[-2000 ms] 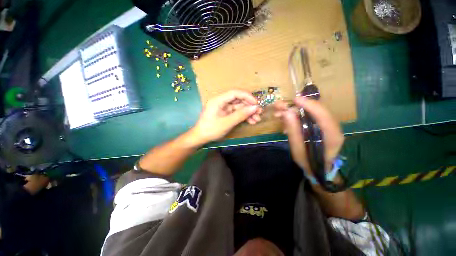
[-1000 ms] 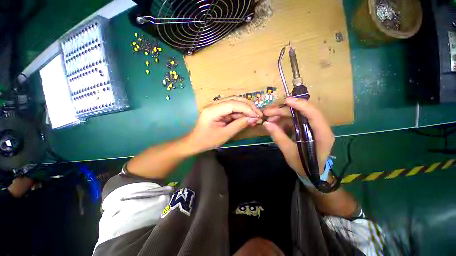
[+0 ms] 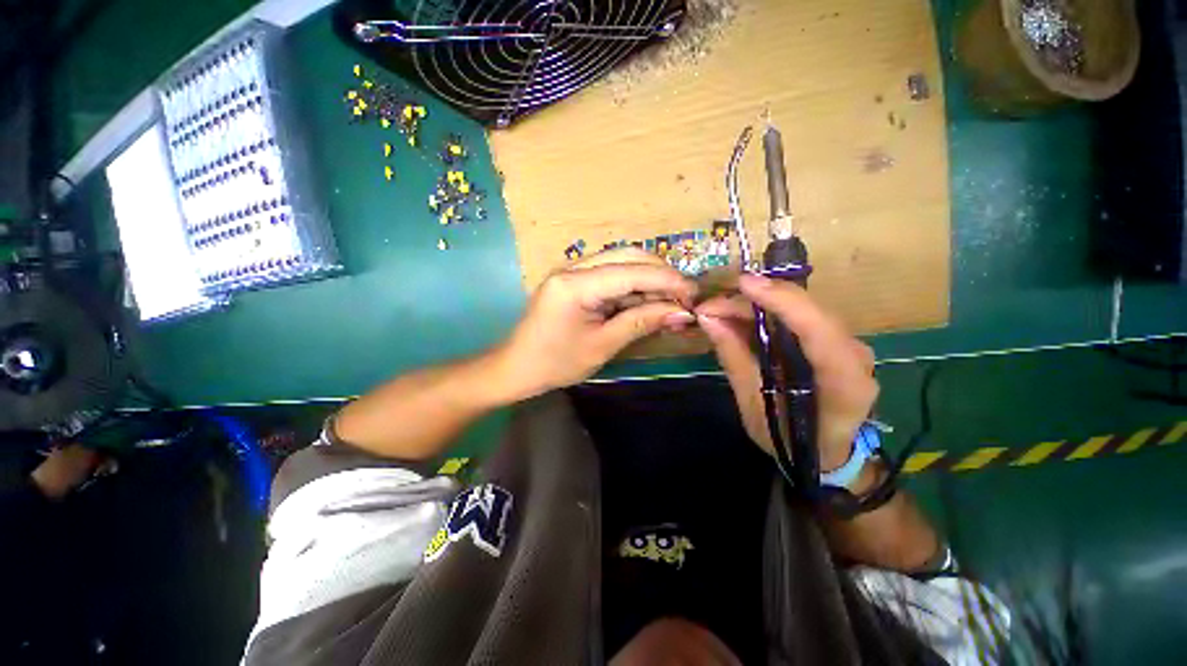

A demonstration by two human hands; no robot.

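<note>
My right hand holds the soldering iron, its tip and thin curved tube pointing away over the cardboard mat. My left hand meets my right fingertips at the mat's near edge. The fingertips of both hands pinch something small and dark, mostly hidden; I cannot tell what it is. The PCB strip lies on the mat just beyond my fingers, partly covered by my left hand. Small yellow-and-black components lie in a loose pile left of the mat.
A black fan with a round wire guard stands at the mat's far left. The tip-cleaning pot is at the far right, beside a dark box. A dotted component tray and white sheet lie left. Another person's hand shows at lower left.
My hands have drawn back from the PCB strip toward the mat's near edge, and their fingertips have come together. The iron has turned slightly and stays in my right hand.
</note>
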